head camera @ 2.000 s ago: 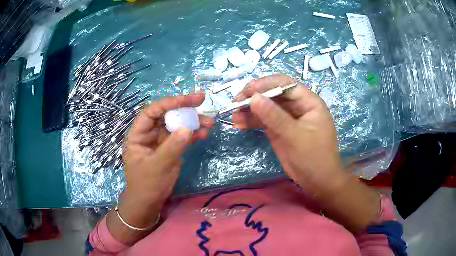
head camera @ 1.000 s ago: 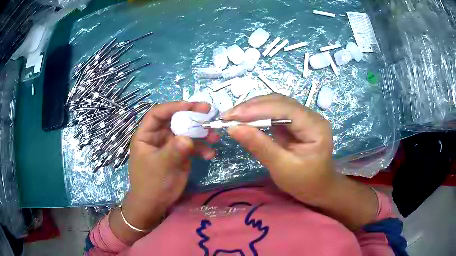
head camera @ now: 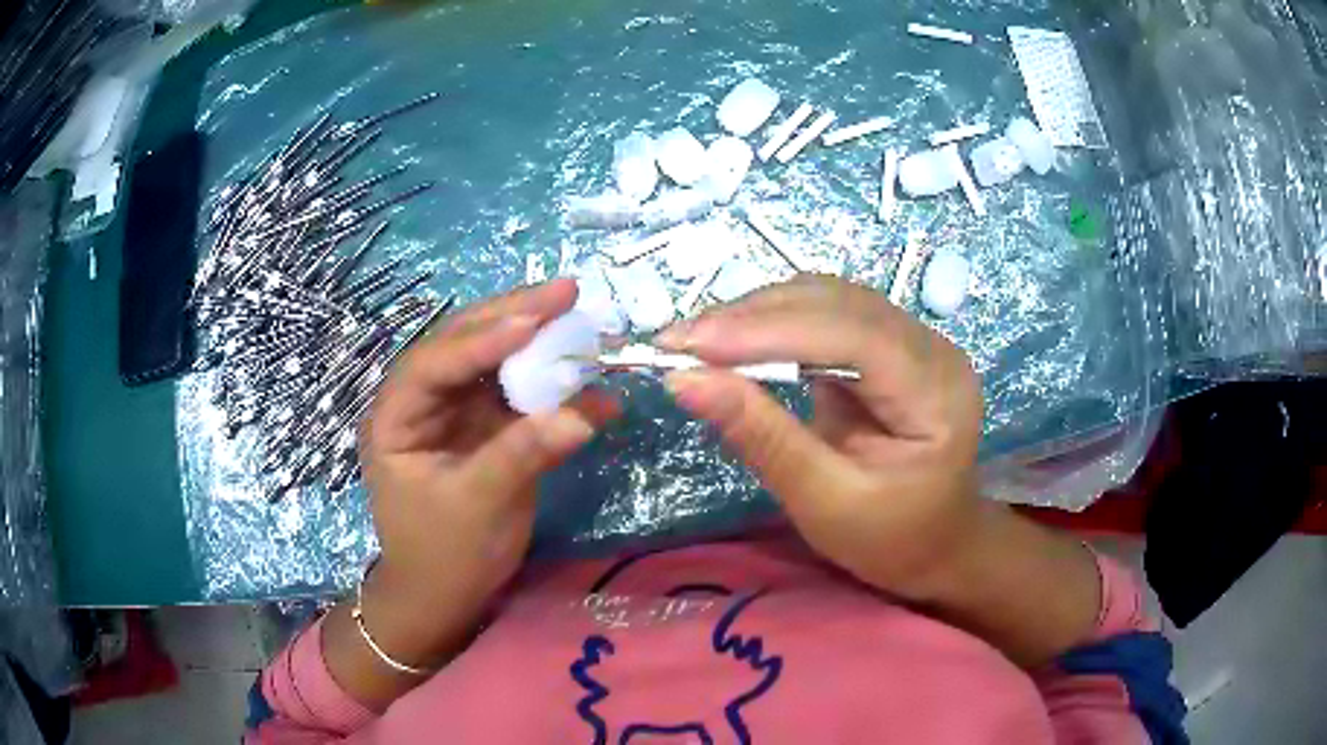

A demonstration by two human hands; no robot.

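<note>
My left hand (head camera: 459, 415) holds a white plastic cap (head camera: 546, 364) between thumb and fingers, in front of my chest. My right hand (head camera: 844, 415) pinches a thin metal rod with a white sleeve (head camera: 764, 371) on it. The rod lies nearly level. Its left end reaches the cap; whether it sits inside the cap is hard to tell. Its right end (head camera: 833, 374) sticks out bare past the sleeve. Loose white caps (head camera: 750, 106) and narrow white sleeves (head camera: 857, 131) lie on the film beyond my hands.
A heap of metal rods (head camera: 299, 299) lies at left beside a flat black rectangle (head camera: 160, 262). A white printed slip (head camera: 1055, 88) lies at upper right. Crinkly clear plastic (head camera: 1237, 189) is at the right. Shiny film (head camera: 480, 73) covers the green bench.
Over two seconds, the sleeved rod has turned from slanting to nearly level, its left end now at the cap. My left hand has tilted the cap since one second ago.
</note>
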